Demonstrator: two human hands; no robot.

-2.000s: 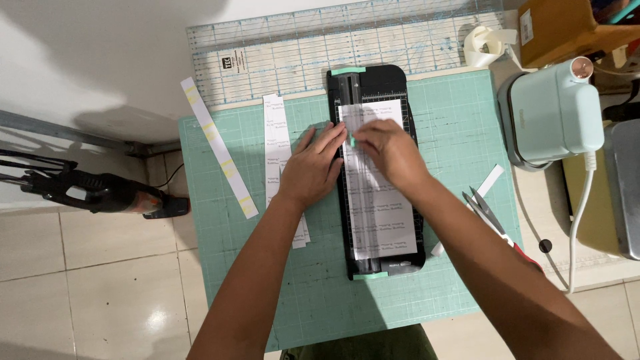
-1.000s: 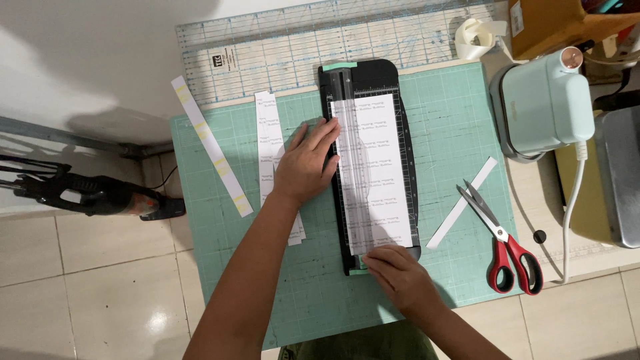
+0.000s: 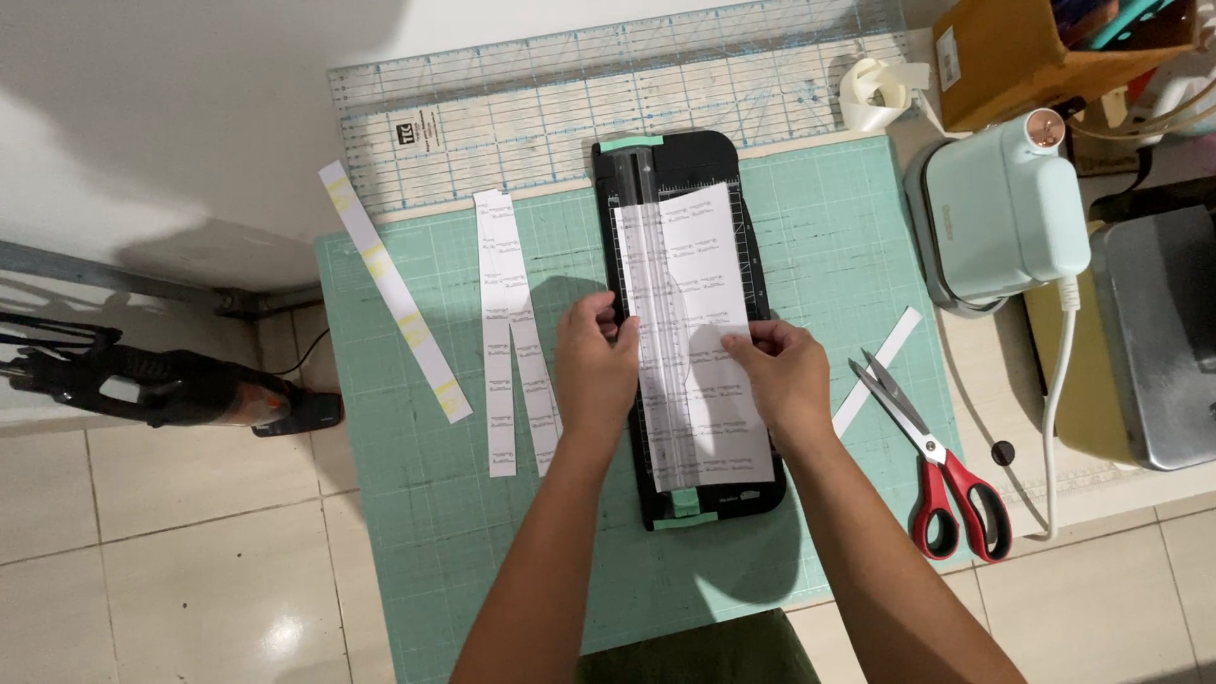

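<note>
A black paper trimmer (image 3: pixel 708 157) with mint-green ends stands on the green cutting mat (image 3: pixel 427 589). A printed white paper sheet (image 3: pixel 727 408) lies on it, partly beneath the clear guide rail. My right hand (image 3: pixel 787 372) pinches the sheet's right edge between thumb and fingers. At the trimmer's left edge is my left hand (image 3: pixel 600 356), its thumb and fingers apart near the sheet's left edge; whether it grips paper cannot be told. The mint cutter slide (image 3: pixel 684 502) rests at the rail's near end. Left of the trimmer lie overlapping printed paper strips (image 3: pixel 501 380).
Red-handled scissors (image 3: pixel 933 451) lie over a narrow white strip (image 3: pixel 898 334) on the right. A strip with yellow marks (image 3: pixel 394 290) lies at left. Behind are a clear quilting ruler (image 3: pixel 532 114) and a ribbon roll (image 3: pixel 874 95). A mint corded appliance (image 3: pixel 1007 209) stands at right.
My right hand has moved from the trimmer's near end up to the sheet's right edge. My left hand has moved down along the trimmer's left side. The cutter slide is now uncovered.
</note>
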